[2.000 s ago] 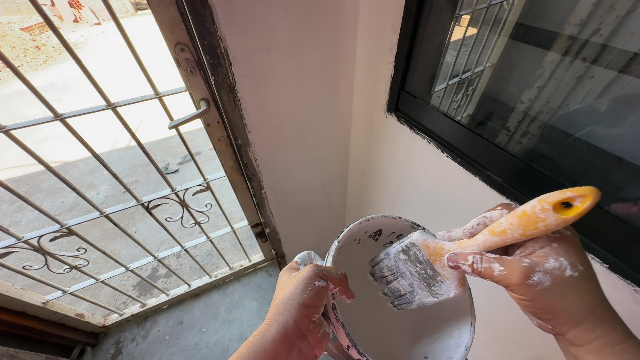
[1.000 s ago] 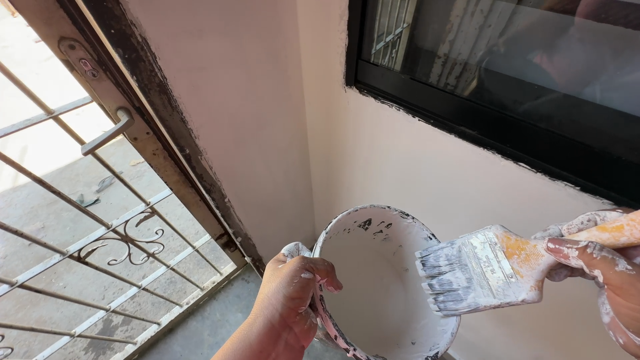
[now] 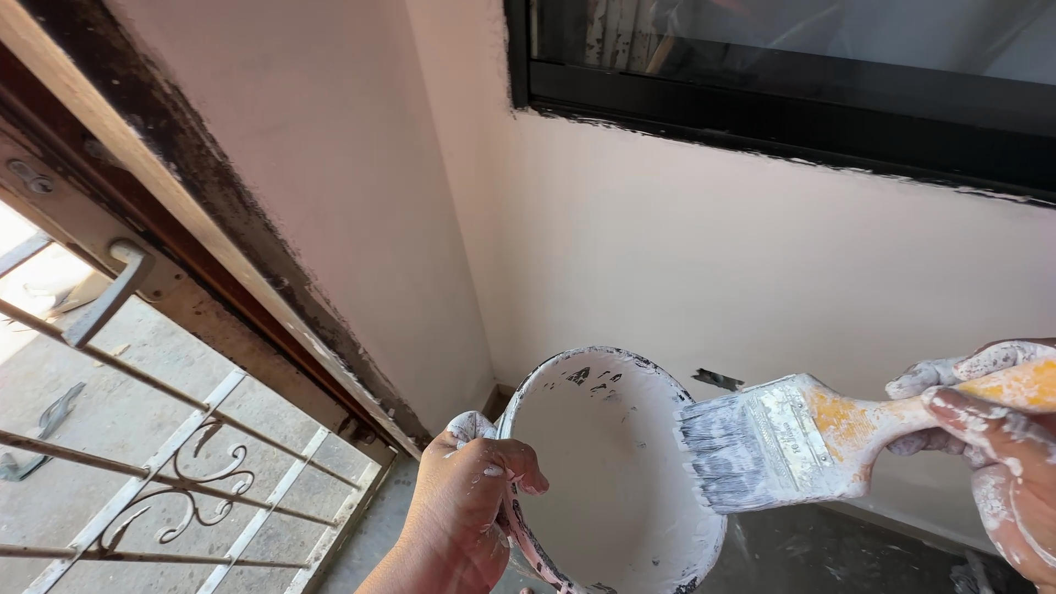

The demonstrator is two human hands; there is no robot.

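My left hand [image 3: 474, 503] grips the rim of a round paint bucket [image 3: 610, 478], thumb over the inner edge. White paint lies in the bucket, and its walls are coated and flecked with dark spots. My right hand [image 3: 982, 437], smeared with white paint, holds a flat paintbrush [image 3: 775, 445] by its yellow, paint-marked handle. The brush lies nearly level, its white-coated bristles at the bucket's right rim. Behind them is a pale wall [image 3: 660, 247], which meets another painted wall [image 3: 330, 165] at a corner.
A black-framed window [image 3: 742, 124] is set in the wall above, with rough paint along its lower edge. At left stands a metal grille door [image 3: 190, 462] with a lever handle [image 3: 115, 293] and a worn frame. Grey floor [image 3: 792, 544] shows below, with a dark scrap-like patch [image 3: 718, 379] behind the bucket.
The brush was over the bucket's inside two seconds ago; it has moved right, to the rim. My left hand keeps its hold on the bucket. The view has shifted toward the wall corner.
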